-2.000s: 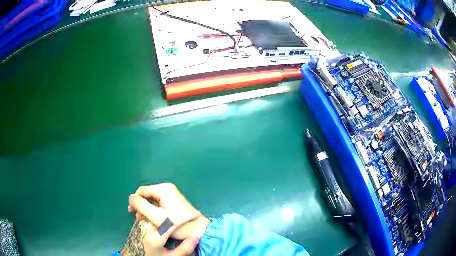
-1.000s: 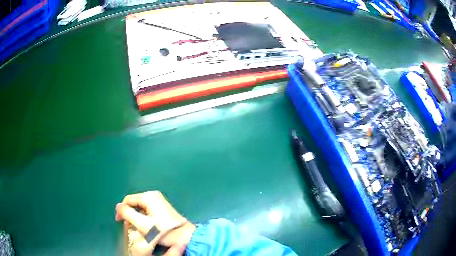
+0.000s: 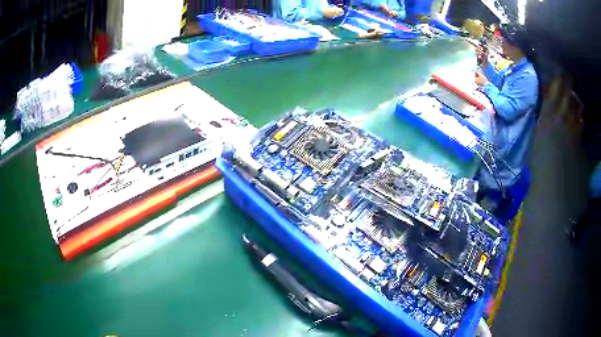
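Observation:
Neither of my hands shows clearly; only a tiny skin-coloured sliver touches the bottom edge at the left. The white panel back chassis (image 3: 85, 135) lies at the left on an orange-red-edged carrier (image 3: 125, 217). A black sheet or cover (image 3: 161, 139) and a silver port strip are on it, with a black cable (image 3: 76, 155) and red-black cables to their left. A blue board tray (image 3: 290, 243) full of mainboards (image 3: 323, 146) with fans stands at the centre right. The black electric screwdriver (image 3: 290, 283) lies on the green bench beside the tray.
A clear bag of small dark pieces (image 3: 132, 71) and white packets (image 3: 45, 99) lie at the back left. Blue bins (image 3: 280, 41) stand at the back. A person in blue (image 3: 517, 105) works at the right beside another blue tray (image 3: 435, 125).
The view has swung right and up, so the chassis, tray and screwdriver sit further left. My hands, earlier clasped together low in the picture, have dropped almost entirely out of view.

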